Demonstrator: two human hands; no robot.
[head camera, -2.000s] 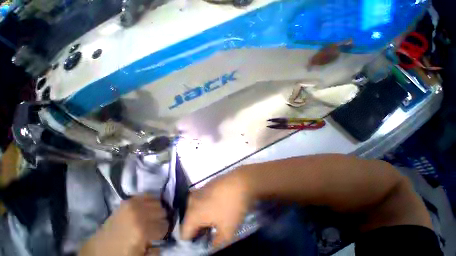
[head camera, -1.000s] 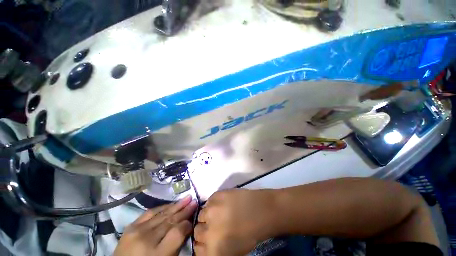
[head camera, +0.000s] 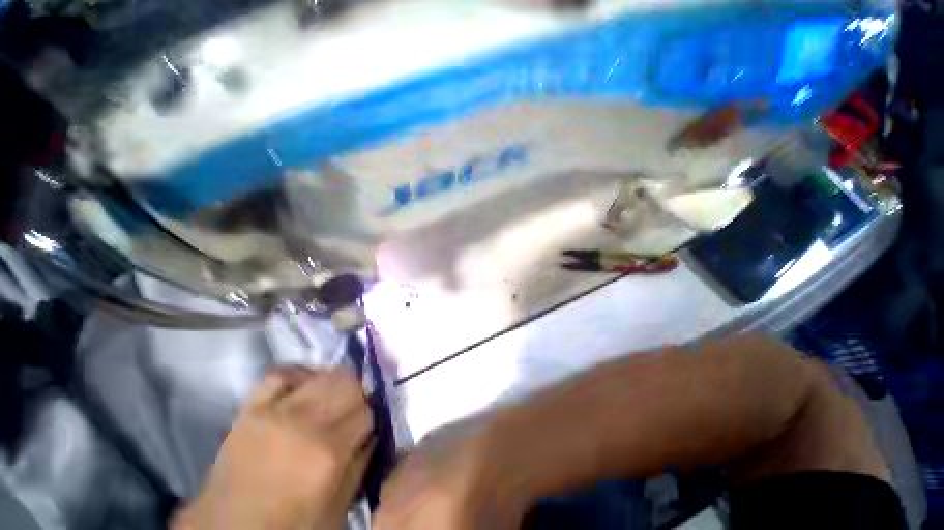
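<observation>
The image is blurred. A narrow dark strip (head camera: 380, 414) runs from the presser foot (head camera: 347, 314) down between my hands. My left hand (head camera: 295, 445) is curled over the cloth just left of the strip, fingers bent and pinching at its edge. My right hand (head camera: 430, 487) is low at the frame's bottom edge, right of the strip, partly cut off; its fingertips are hidden. Grey cloth (head camera: 155, 383) with black sections lies bunched left of the needle. The white sewing machine (head camera: 455, 186) with a blue stripe stands over the work.
Red-yellow snips (head camera: 621, 261) lie on the machine bed (head camera: 559, 331). A black smartphone (head camera: 756, 243) lies right of them. Red scissors handles (head camera: 851, 129) show at the far right. A curved metal bar (head camera: 155, 308) is at the machine head's left end. A lit blue panel (head camera: 810, 52) is at upper right.
Since one second ago the view has shifted, so the machine sits higher. My left hand has gone from flat near the foot to curled. My right hand is lower, nearer the bottom edge.
</observation>
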